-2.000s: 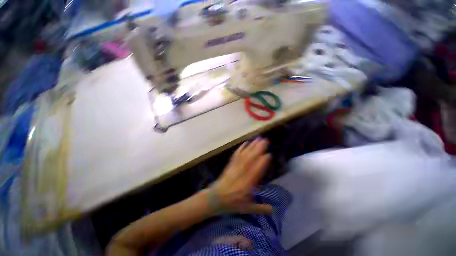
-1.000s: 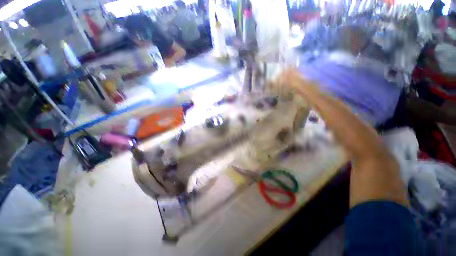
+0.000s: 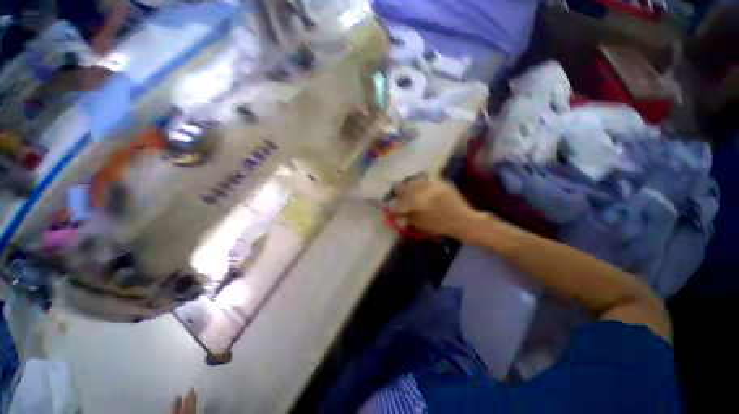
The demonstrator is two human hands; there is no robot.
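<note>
My right hand [image 3: 429,209] is on the tailor's shears [image 3: 403,226] near the table's front edge. Its fingers are curled over the handles; part of the red loop shows below them, and the green loop is mostly hidden. Only blurred fingertips of my left hand [image 3: 185,402] show at the bottom edge, over the pale table [image 3: 275,356]. The cream lockstitch machine [image 3: 235,174] stands behind, its lit needle area over the bed cover [image 3: 231,311].
White tape rolls [image 3: 407,81] lie at the table's right end. Grey-blue cut pieces [image 3: 624,190] and white cloth [image 3: 535,109] are heaped to the right. An orange case [image 3: 121,166] is behind the machine. A purple cloth [image 3: 470,20] is at the top.
The view has turned down and to the right. My right hand has come from behind the machine head down onto the shears. My left fingertips have come into view at the bottom.
</note>
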